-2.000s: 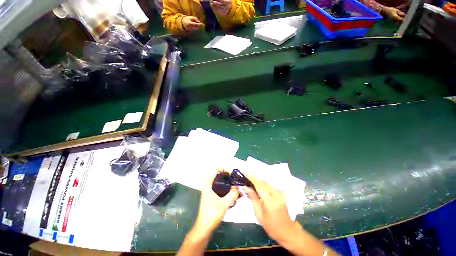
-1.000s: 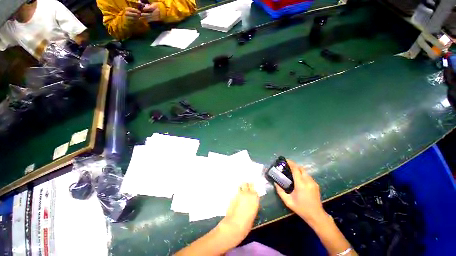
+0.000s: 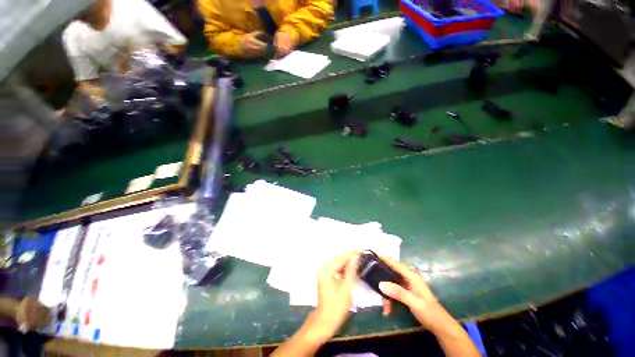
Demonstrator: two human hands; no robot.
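Observation:
A black power adapter (image 3: 378,272) is between my two hands, over the right part of the flat white plastic bags (image 3: 299,254) on the green bench. My right hand (image 3: 416,293) holds it from the right, thumb across its near end. My left hand (image 3: 335,287) is at its left side, fingertips by its upper left end; whether they hold the adapter or a bag edge is unclear. The picture is slightly blurred. Bagged adapters (image 3: 198,244) lie left of the bags.
A wood-edged tray (image 3: 189,157) with bagged units and white slips is at left, a printed carton (image 3: 132,286) below it. The conveyor belt (image 3: 278,118) carries scattered black adapters. People sit opposite. Blue and red baskets (image 3: 452,31) stand across; a blue bin (image 3: 616,300) is lower right.
Since one second ago, my right hand has brought the adapter left and my left hand has come up to it. The pale label seen then is out of sight. The view has shifted.

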